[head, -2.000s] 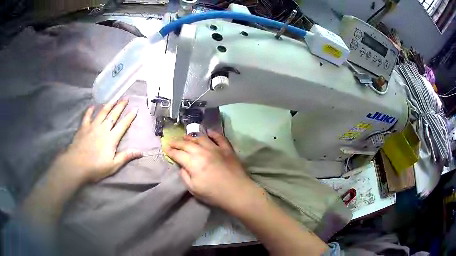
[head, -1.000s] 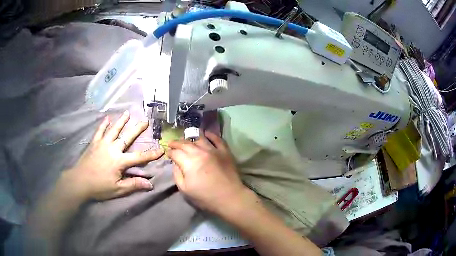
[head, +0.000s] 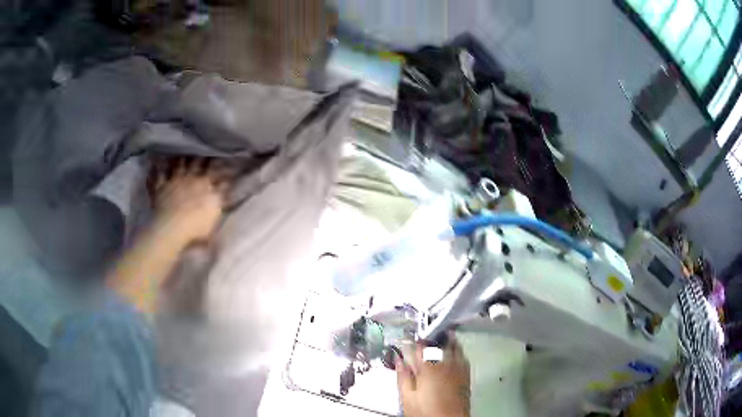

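Note:
The grey-brown cloth lies in folds left of the white sewing machine, off the needle area. My left hand is on the cloth at the upper left, its blurred fingers partly in a dark fold and seeming to grip it. My right hand is at the bottom, its fingertips beside the presser foot area; the palm is cut off by the frame edge, and whether it holds anything is unclear. The metal needle plate is exposed. No yellow-green piece shows at the foot.
The clear guard juts left from the machine head. A blue tube runs along the arm. Dark cloth is heaped behind the machine. A control panel and striped cloth bundle are at the right. A barred window is at upper right.
The view has swung left and up. The cloth has come away from under the machine head to the left, along with my left hand. My right hand remains by the foot.

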